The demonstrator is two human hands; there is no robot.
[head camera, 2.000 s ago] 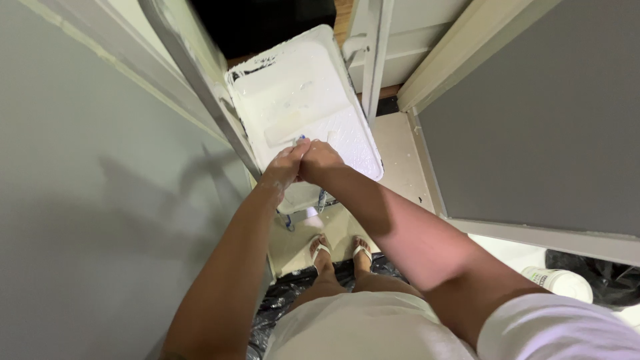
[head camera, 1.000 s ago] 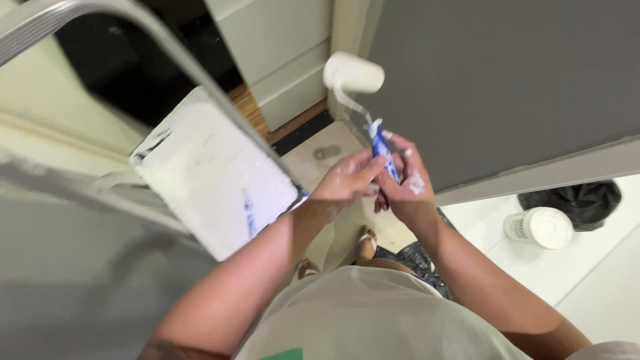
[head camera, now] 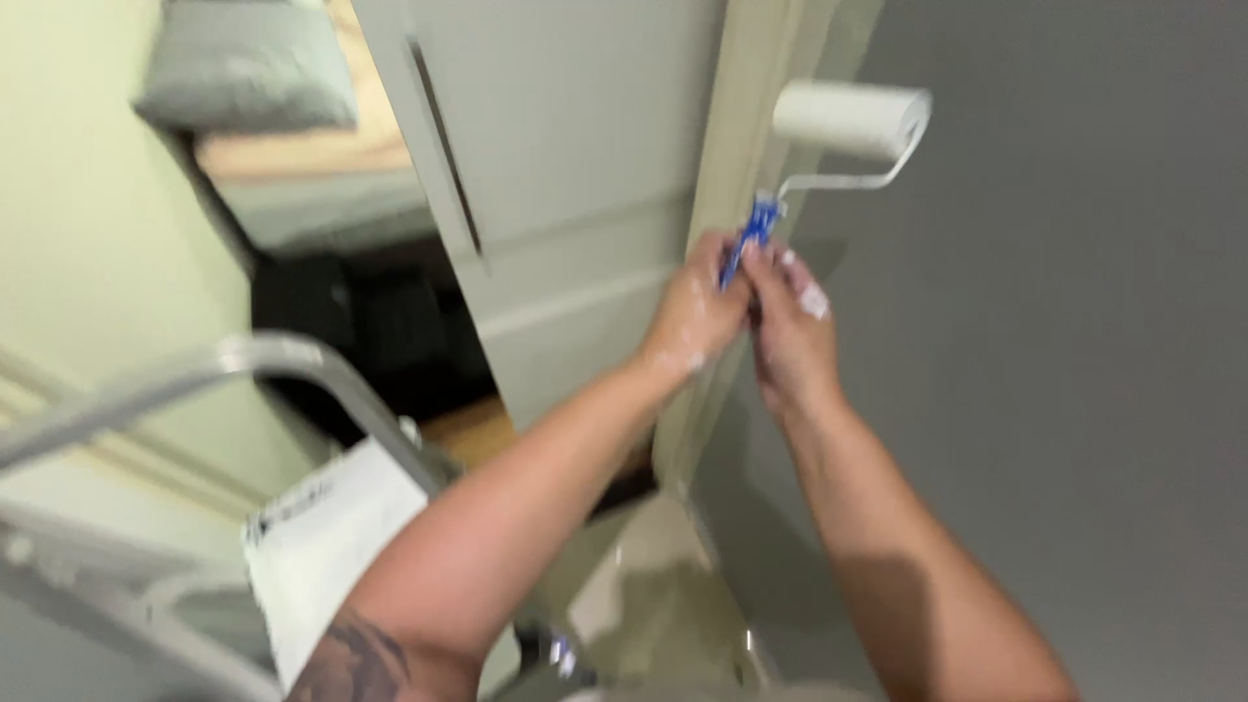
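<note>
A paint roller [head camera: 848,119] with a white cover, a bent wire frame and a blue handle is raised beside the grey wall [head camera: 1033,322]. My left hand [head camera: 697,307] and my right hand [head camera: 795,317] are both closed around the handle, close together, with white paint on their skin. The roller cover lies above and right of my hands; whether it touches the wall cannot be told. At lower left, partly behind my left forearm, a white paint tray [head camera: 327,546] sits by the stepladder [head camera: 283,356], with paint smears at its edge.
The stepladder's metal rail curves across the lower left. A pale door [head camera: 575,117] with a long handle stands ahead, next to a cream frame [head camera: 731,185] that borders the grey wall. Through the opening at left are a grey pillow [head camera: 253,68] and dark objects.
The view has swung up and right. Two seconds ago both hands were over the tray; now they hold the roller raised by the grey wall and door frame.
</note>
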